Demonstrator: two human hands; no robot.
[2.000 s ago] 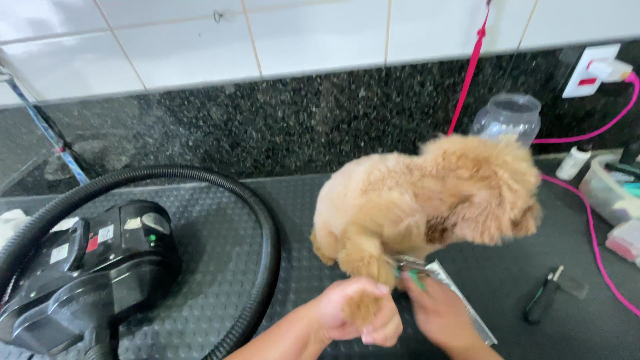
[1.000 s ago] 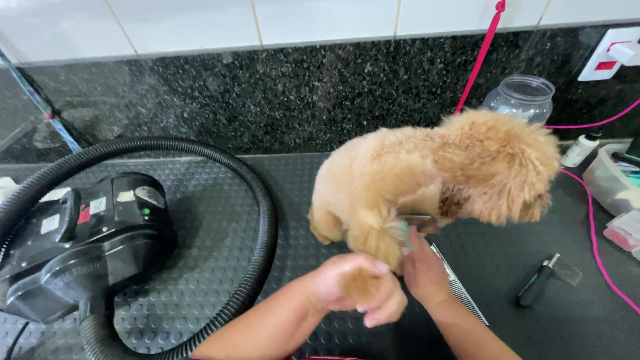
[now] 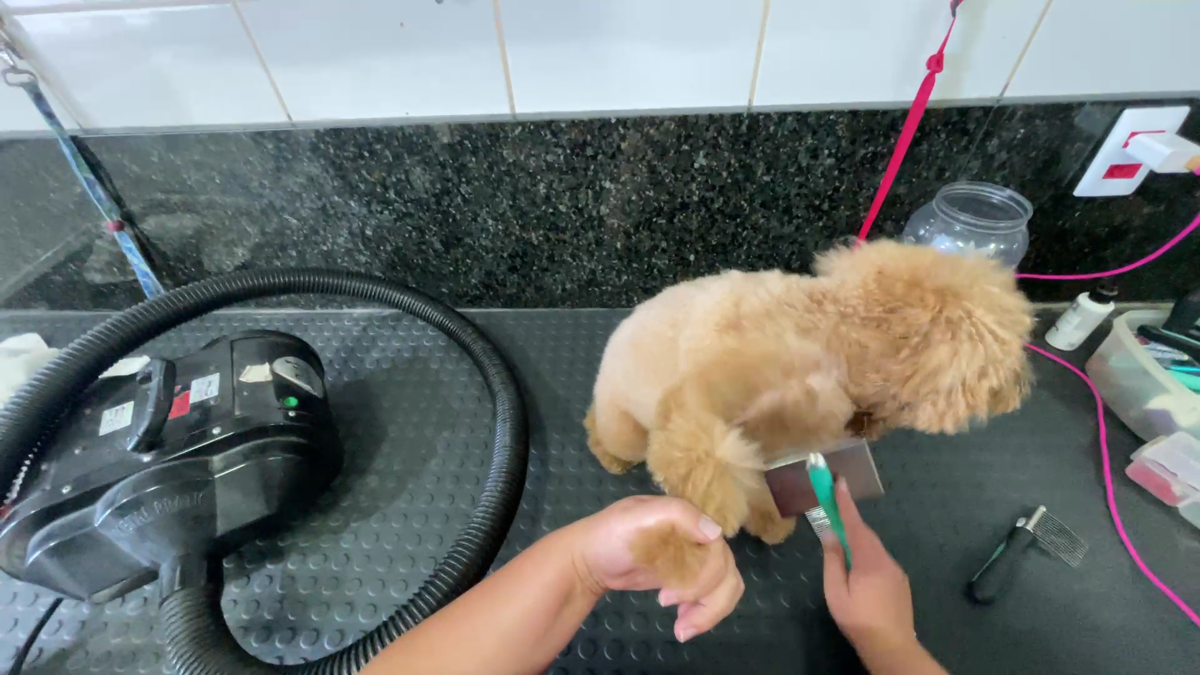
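Observation:
A curly apricot dog stands on the black studded rubber mat, its fluffy head to the right and turned from the camera. My left hand is closed around the paw of one of its legs, which is stretched toward me. In my right hand is a slicker brush with a green handle, held close beside that leg and the chest. A steel grooming comb shows partly behind the brush, near my right fingers; whether I hold it too is unclear. A red leash runs up from behind the dog's neck.
A black pet dryer with a looped corrugated hose lies left. On the right are a dematting rake, a pink cable, a white bottle and a plastic tub of tools. A clear jar stands by the granite backsplash.
The brush in my right hand has come away from the leg fur and is now plainly visible. My left hand still holds the paw.

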